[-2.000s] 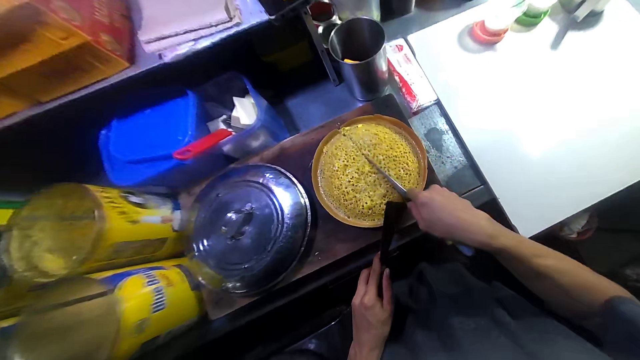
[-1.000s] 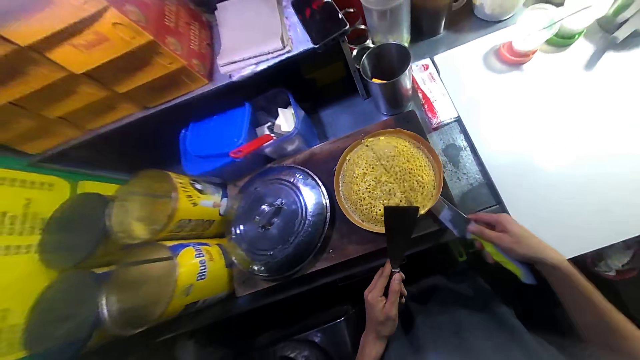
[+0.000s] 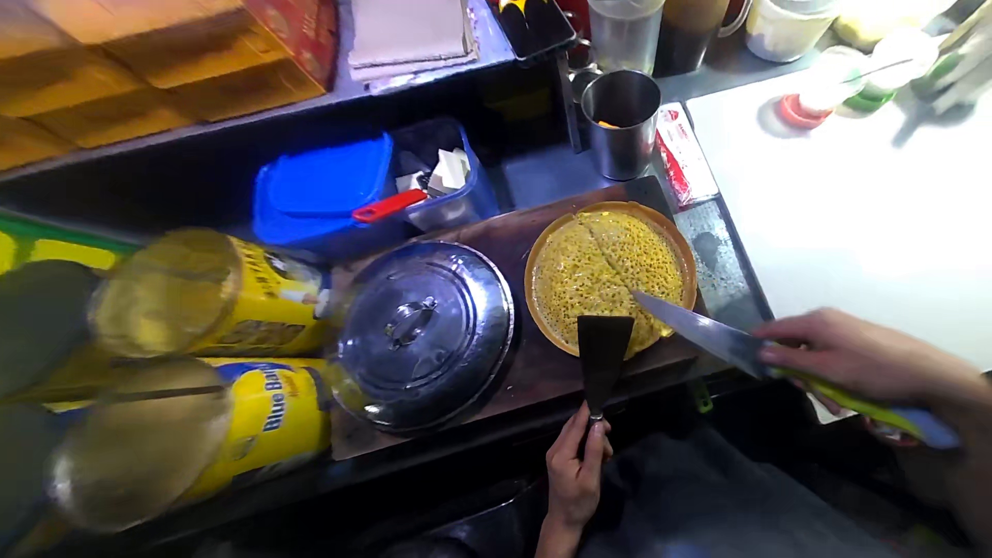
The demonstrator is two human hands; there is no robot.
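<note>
A round yellow pancake with a pitted surface and a thin brown rim (image 3: 612,263) lies on a dark wooden board (image 3: 535,387). A cut line runs from its upper edge towards the middle. My left hand (image 3: 575,465), below the board, holds a black spatula (image 3: 604,349) by its handle, the flat blade over the pancake's lower edge. At the right, my right hand (image 3: 860,356) grips a knife (image 3: 701,329) with a yellow-green handle, its tip at the pancake's middle near the cut line. Left of the pancake a domed metal lid (image 3: 426,333) rests on the board.
Large yellow cans (image 3: 267,418) lie at the left. Behind the board are blue plastic containers (image 3: 325,182) with a red handle (image 3: 390,206) across them, a metal cup (image 3: 621,132) and a red-and-white packet (image 3: 685,155). A white worktop (image 3: 868,217) is at the right, cardboard boxes (image 3: 194,54) upper left.
The knife, away from the pancake's middle at its lower right edge one second ago, now has its tip back at the middle. The spatula blade stays over the lower edge. The view has shifted.
</note>
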